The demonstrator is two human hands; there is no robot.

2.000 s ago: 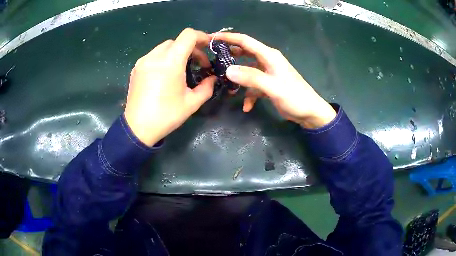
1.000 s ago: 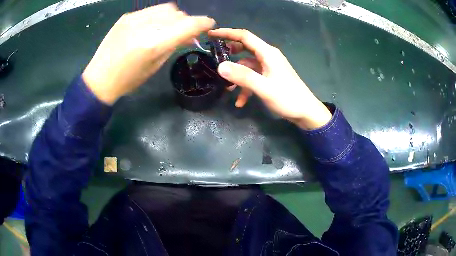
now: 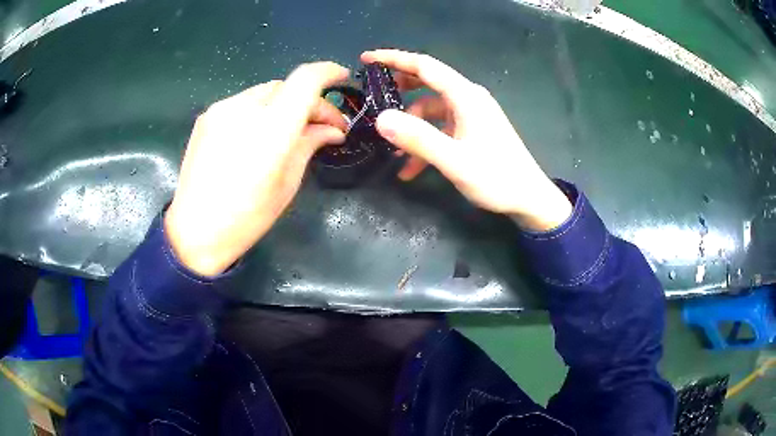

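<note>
My right hand (image 3: pixel 464 136) holds the black round top assembly (image 3: pixel 380 89) tilted on edge between thumb and fingers. A thin white lead (image 3: pixel 358 116) runs from it to the fingertips of my left hand (image 3: pixel 255 153), which pinch its end. The black housing (image 3: pixel 345 159) stands on the bench below, open side up, partly hidden by my left fingers. The small green disc (image 3: pixel 337 99) shows at the housing's far rim, with a thin red wire beside it.
The dark-green bench (image 3: pixel 544 111) is shiny and worn, with a pale metal rail (image 3: pixel 655 47) along its far side. A small dark patch (image 3: pixel 461 269) and a tan mark (image 3: pixel 407 277) lie near the front edge. Blue stools (image 3: pixel 730 318) stand beyond the bench at both sides.
My left hand has come down from the upper left to the housing and now pinches the white lead. The top assembly stays in my right hand. The tan block is no longer visible.
</note>
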